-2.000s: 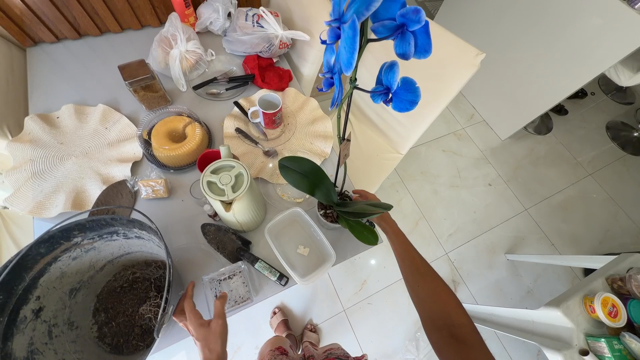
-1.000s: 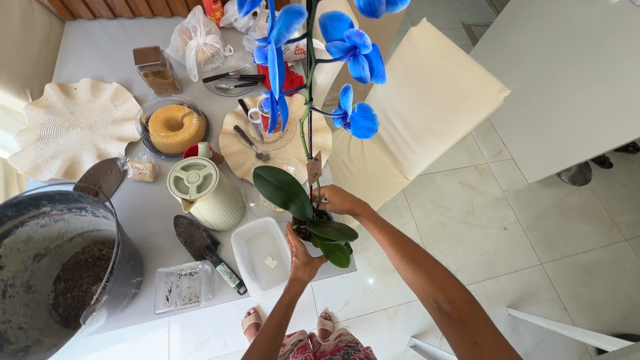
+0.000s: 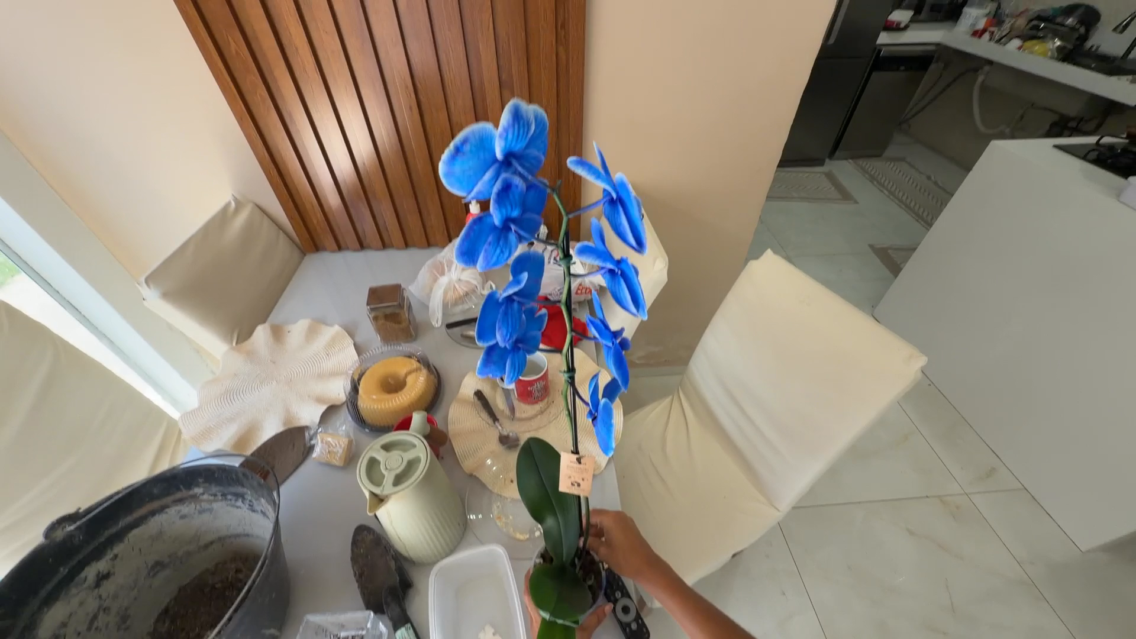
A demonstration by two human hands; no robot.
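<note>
A potted orchid [image 3: 557, 577] with blue flowers [image 3: 510, 324] on a tall stem stands upright between my hands near the table's edge. My left hand [image 3: 593, 619] is around the clear pot from below, mostly hidden by the leaves. My right hand [image 3: 619, 543] has its fingers at the base of the stem, beside the small hanging tag [image 3: 576, 474]. To the left lie a white plastic container [image 3: 477, 593], a soil-stained garden trowel [image 3: 377, 568] and a clear plastic tray [image 3: 342, 627]. A black bucket [image 3: 257, 532] with soil inside is at the lower left.
On the table [image 3: 333, 271] are a pale green thermal jug [image 3: 413, 497], a ring cake [image 3: 392, 390], a red and white mug [image 3: 532, 382], woven placemats [image 3: 271, 377] and a remote control [image 3: 627, 608]. A cream covered chair [image 3: 763, 417] stands at the right.
My left hand, apart from the plant two seconds ago, came to the pot and remains there. My right hand stays at the plant. The view has tilted up.
</note>
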